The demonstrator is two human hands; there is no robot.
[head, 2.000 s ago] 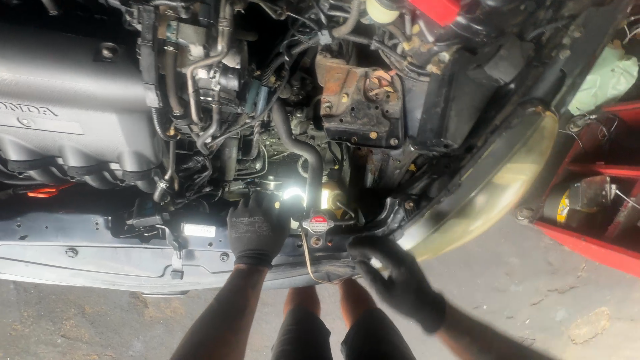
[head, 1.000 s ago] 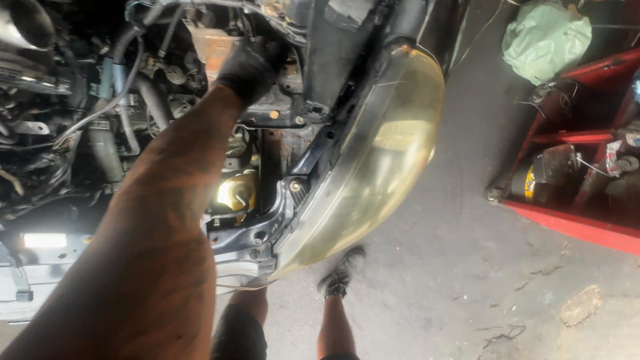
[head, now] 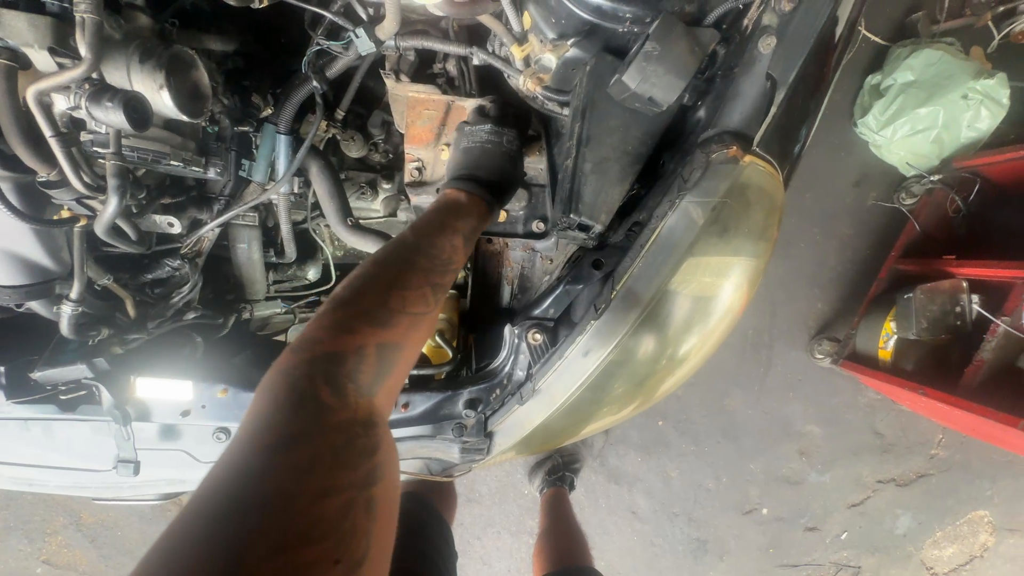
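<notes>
My left hand [head: 488,152], in a black work glove, reaches into the engine bay. It is over the right part of a rusty metal bracket plate [head: 432,128]. Its fingers are bent and largely hidden, so I cannot tell whether they grip anything. My bare forearm crosses the front of the bay and hides part of it. A black radiator hose [head: 332,200] curves left of the forearm. Right of the glove stands a black plastic panel [head: 604,144]. Below the bracket, a yellow part [head: 445,328] shows beside the forearm. My right hand is out of view.
A yellowed headlight [head: 680,296] lines the car's front corner. On the right, a red metal tray or cart [head: 920,392] holds a round container with a yellow band [head: 886,336]. A pale green plastic bag [head: 932,104] lies by its far end. My feet are on the concrete floor.
My left hand has moved from beside the radiator cap to the rusty bracket. My right hand, seen near the front edge two seconds ago, has left the view. The view has shifted toward the headlight.
</notes>
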